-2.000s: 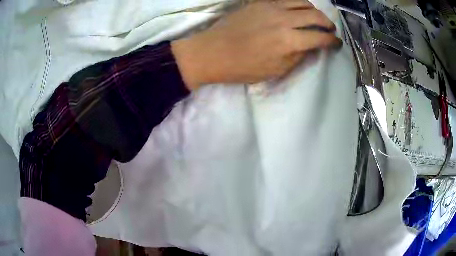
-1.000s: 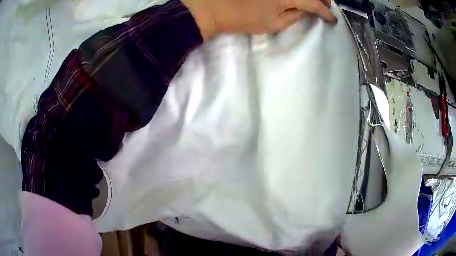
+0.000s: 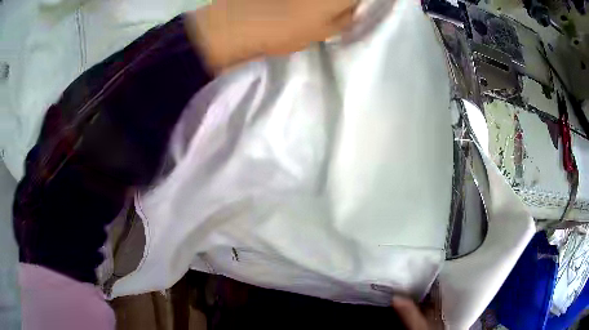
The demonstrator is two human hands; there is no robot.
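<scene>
A large white garment body (image 3: 387, 148) lies in folds across the middle. My left hand (image 3: 278, 32) is at the top, blurred, over the cloth's upper part; whether its fingers grip the cloth cannot be told. Only a finger or so of my right hand (image 3: 411, 314) shows at the bottom edge, touching or just beside the garment's lower edge; the rest is cut off or hidden. A shiny metal folder (image 3: 470, 213) stands along the garment's right edge. A white band strip (image 3: 494, 238) curls beside it. The needle area is not visible.
Grey slide plates (image 3: 497, 71) and a stained pale machine table (image 3: 536, 148) lie at right. A red-handled tool (image 3: 566, 145) lies there. A blue bin (image 3: 533, 280) with white pieces stands at lower right. More white cloth (image 3: 39, 71) lies at upper left.
My left hand has moved up and then left across the cloth. My right finger has appeared at the bottom. The garment's lower edge has risen and is more creased.
</scene>
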